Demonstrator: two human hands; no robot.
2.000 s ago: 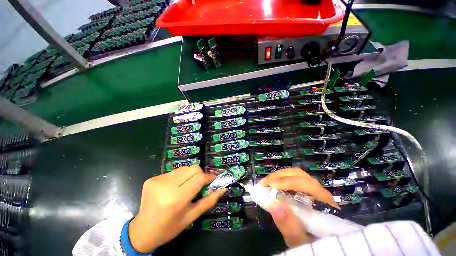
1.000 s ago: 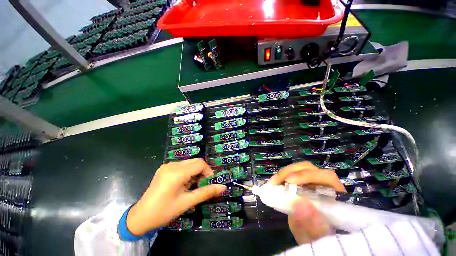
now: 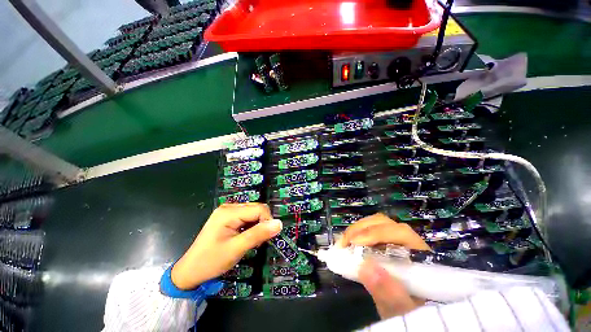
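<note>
My left hand [image 3: 236, 240] pinches the upper end of a small green circuit board [image 3: 289, 254] between thumb and finger. The board slants down to the right over the parts tray. My right hand [image 3: 382, 259] holds the thick white glue syringe [image 3: 415, 275] like a pen. Its thin needle [image 3: 307, 251] points left and meets or nearly meets the board's right edge. A thin red wire [image 3: 297, 224] stands up just above the board. More boards [image 3: 298, 189] lie in rows around both hands.
The glue controller [image 3: 402, 65] with a lit red switch stands behind the rows, under a red plastic tray [image 3: 324, 32]. A pale air hose [image 3: 479, 155] curves down the right side. A grey cloth [image 3: 496, 81] lies right of the controller. More boards [image 3: 155, 45] stand at the upper left.
The held board has turned from nearly level to slanting down to the right. My left fingers have moved up to its upper end. The syringe tip has shifted slightly left and down.
</note>
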